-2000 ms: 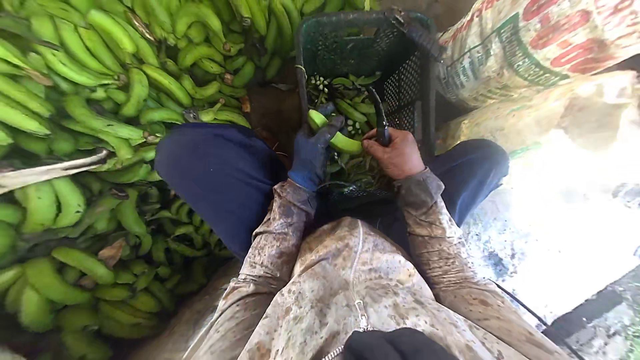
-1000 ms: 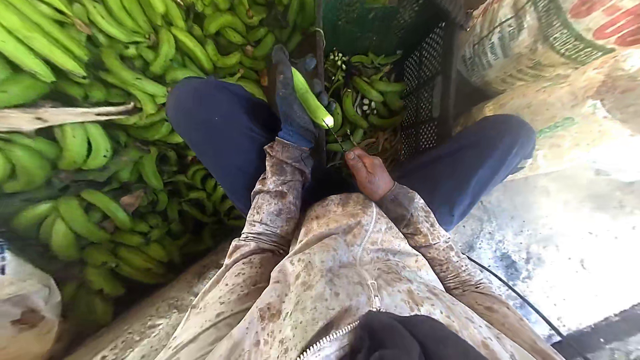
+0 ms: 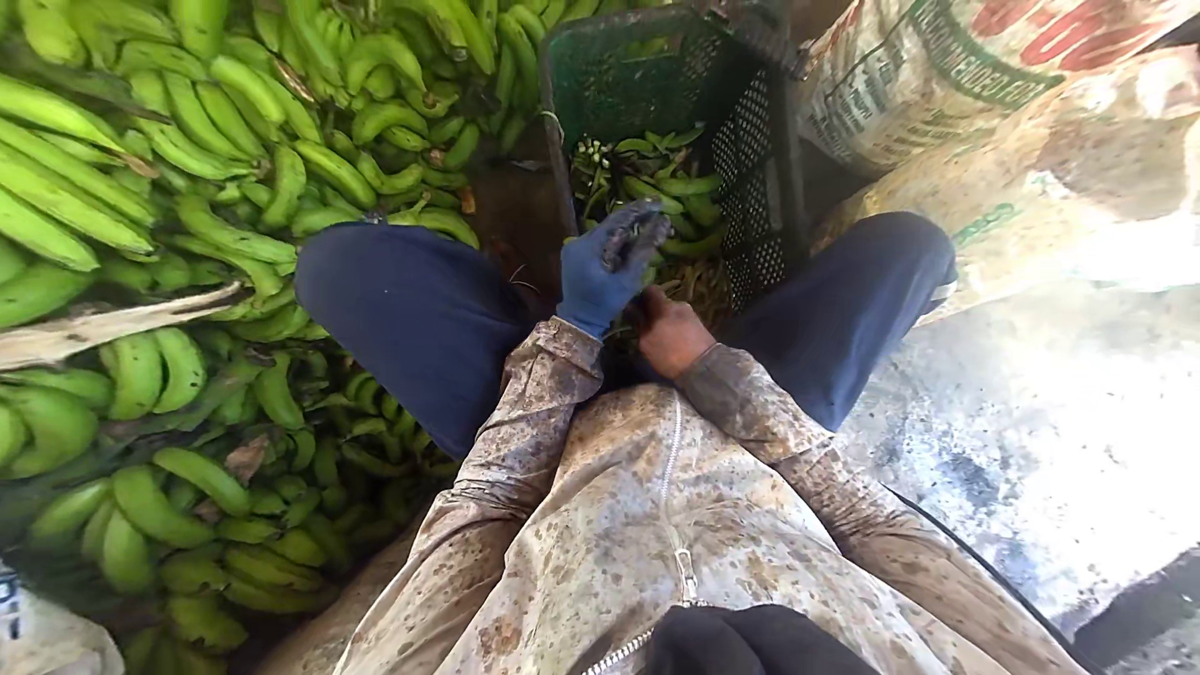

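My left hand (image 3: 614,262), in a blue glove with dark, soiled fingers, is raised over the near end of a dark green plastic crate (image 3: 792,187). Its fingers are curled, and whether something lies in them does not show clearly. My bare right hand (image 3: 673,333) is just below and to the right of it, close to my lap, with its fingertips in shadow; a tool in it cannot be made out. Inside the crate, beyond my hands, lie several small green bananas or plantains (image 3: 689,185) with stem scraps.
A large heap of green bananas or plantains (image 3: 225,122) covers the floor at the left, with a pale dry stalk (image 3: 122,328) across it. Printed woven sacks (image 3: 900,103) stand at the right beside the crate. My bent knees flank the crate's near end.
The green fruit seen in my gloved left hand in both earlier frames no longer shows there. My right hand has drawn in close under the left, and the knife-like tool seen earlier is hidden.
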